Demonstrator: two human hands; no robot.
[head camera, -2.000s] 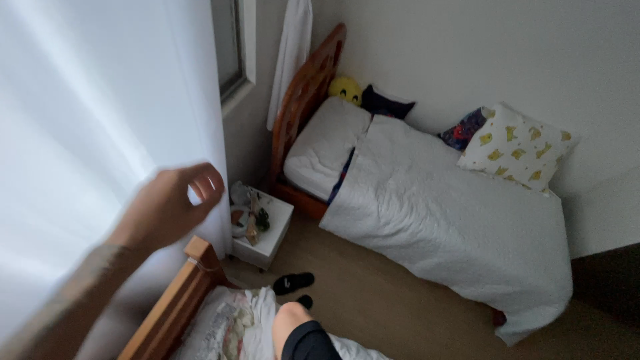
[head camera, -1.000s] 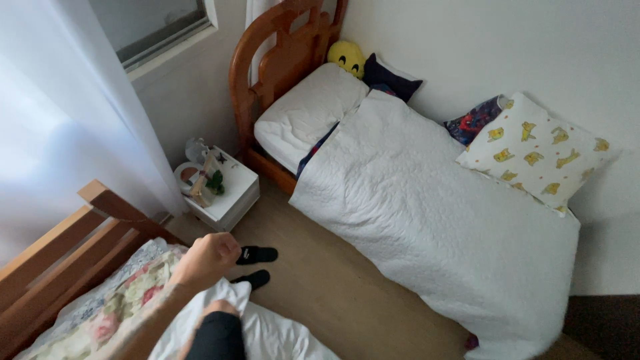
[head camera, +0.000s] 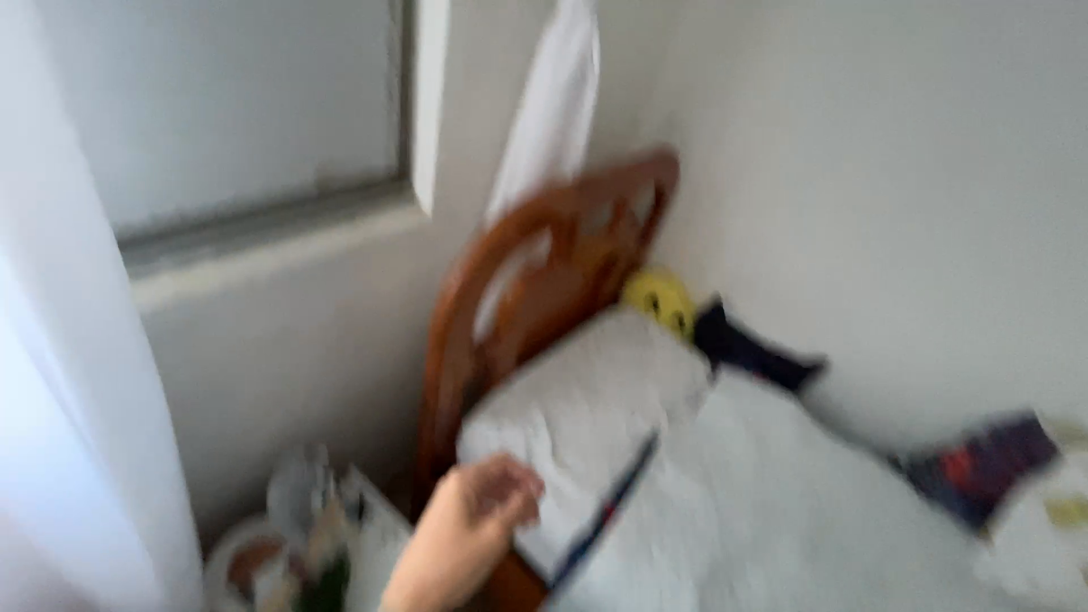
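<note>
My left hand (head camera: 467, 531) is raised at the bottom centre of the head view, with its fingers loosely curled and nothing seen in it. Behind it in the view are the white pillow (head camera: 586, 382) and the white bedspread (head camera: 782, 501) of a bed, with a dark patterned strip of bedding (head camera: 608, 510) between them. The bed has a carved wooden headboard (head camera: 552, 255). A yellow smiling round cushion (head camera: 659, 302) and a dark cushion (head camera: 756, 348) lie against the wall. My right hand is out of view. The picture is blurred.
At the lower left stands a white nightstand (head camera: 378, 527) with a small plant (head camera: 323, 582) and other items. A sheer white curtain (head camera: 68, 340) hangs beside the window (head camera: 229, 102). A dark red patterned cushion (head camera: 977, 467) and a white printed pillow (head camera: 1037, 544) lie at the right.
The view has swung toward the window and headboard. The other bed, my leg and the dark slippers on the floor have left the picture. My left hand now appears in front of the made bed.
</note>
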